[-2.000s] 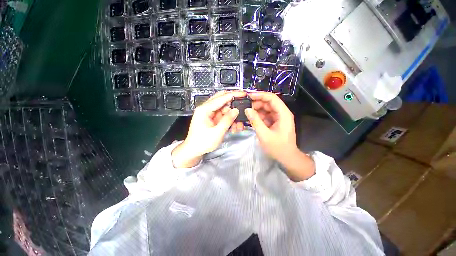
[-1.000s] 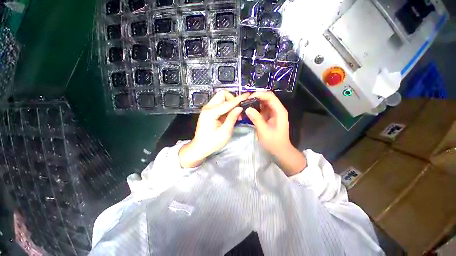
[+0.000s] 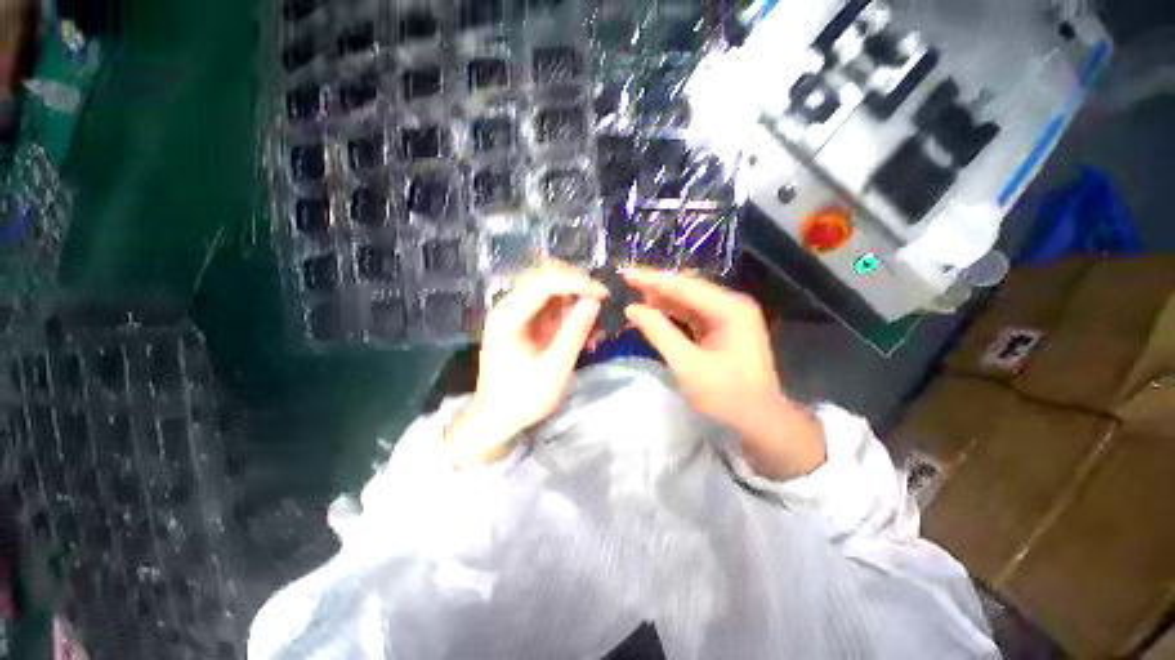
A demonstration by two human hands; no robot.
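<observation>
The frame is blurred. A small black housing [image 3: 615, 307] is between my two hands, just in front of the near edge of the large clear blister tray [image 3: 387, 346]. My left hand [image 3: 535, 351] grips it from the left with thumb and fingertips. My right hand [image 3: 713, 351] grips it from the right with thumb and fingertips. Its details and any second part are too blurred to tell. The tray's square pockets hold black parts.
A shinier second tray [image 3: 670, 232] lies at the large tray's right side. The white press machine [image 3: 812, 168] stands at right, with a red-orange knob [image 3: 827, 232] and green button [image 3: 867, 264]. Cartons [image 3: 1069, 426] are at lower right. More clear trays [image 3: 116, 451] lie at left.
The view has shifted, so trays sit lower in the picture. My fingers have moved a little apart around the housing. Black fixtures on the machine's top now show where a pale plate was.
</observation>
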